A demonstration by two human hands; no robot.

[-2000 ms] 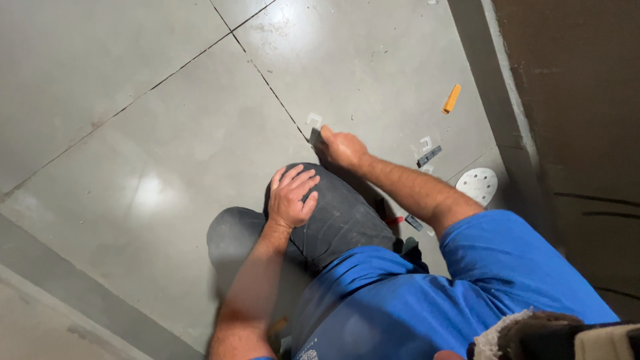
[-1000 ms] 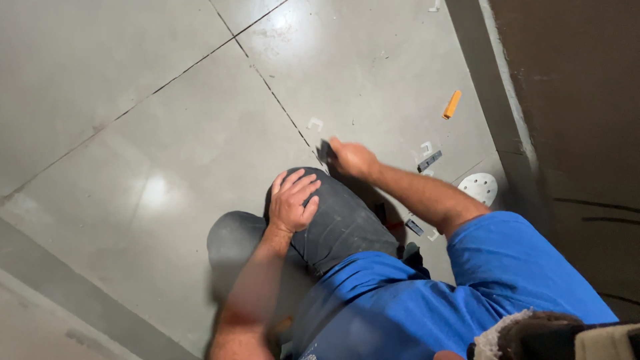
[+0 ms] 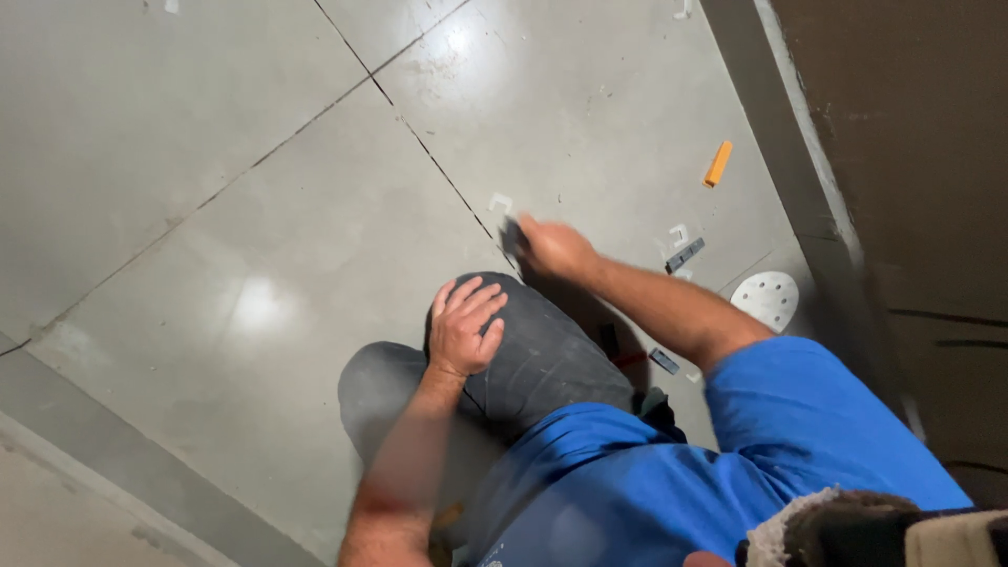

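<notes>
My right hand [image 3: 556,246] grips a small dark flat piece [image 3: 513,238], blurred, at a joint between large grey floor tiles [image 3: 315,220]. What the piece is, I cannot tell. My left hand [image 3: 466,327] rests on my knee in dark grey trousers [image 3: 543,354], fingers spread, holding nothing. Just above the right hand lies a white plastic clip piece [image 3: 500,202]. A grey plastic wedge [image 3: 684,256] lies to the right beside another white clip piece [image 3: 678,233]. A second grey wedge [image 3: 664,361] is near my thigh.
An orange plastic wedge [image 3: 717,164] lies at the upper right. A white perforated sanding disc [image 3: 765,301] is close to my right elbow. Tile border strips run along the brown surface [image 3: 906,157] on the right and the pale edge at lower left.
My right hand stays by the same joint, with the dark piece in it shifting slightly. The left hand remains on the knee.
</notes>
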